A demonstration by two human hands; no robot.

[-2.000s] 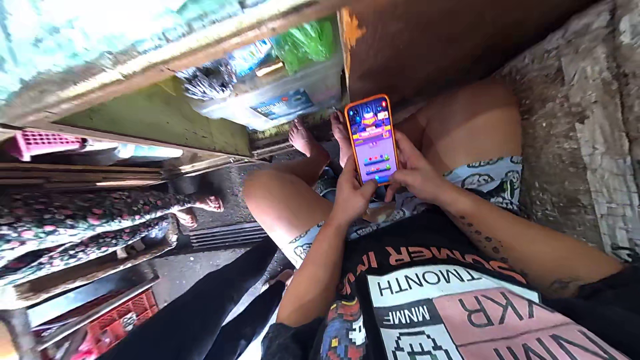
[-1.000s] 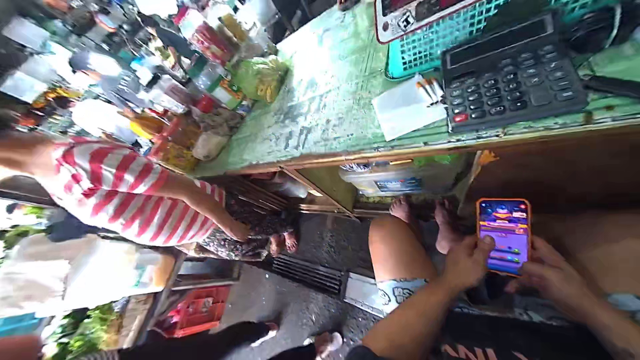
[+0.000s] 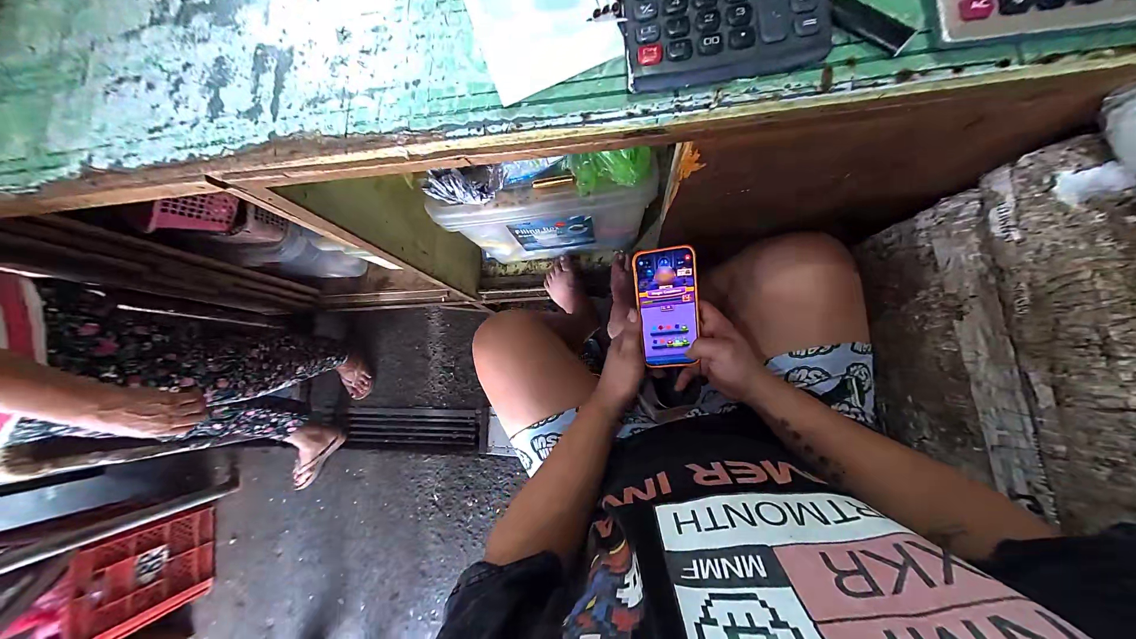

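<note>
A smartphone in an orange case [image 3: 666,306] is held upright between my two hands above my lap, its lit screen showing a colourful game-like display. My left hand [image 3: 624,359] grips the phone's left edge near the bottom. At the lower right edge is my right hand [image 3: 721,353], its thumb at the corner of the screen. Both hands' fingers behind the phone are mostly hidden. Patterned shorts [image 3: 830,377] cover my thighs below the hands.
Ahead is a worn green counter [image 3: 355,80] bearing a black calculator [image 3: 728,40] and white paper [image 3: 541,44]. Beneath it sits a clear plastic box [image 3: 550,222]. At left, a seated person's hand [image 3: 164,410] rests near floral trousers; a red crate [image 3: 142,568] stands below.
The view has swung right and down since one second ago, so the person in the striped top is now mostly out of frame. The phone stays in both my hands.
</note>
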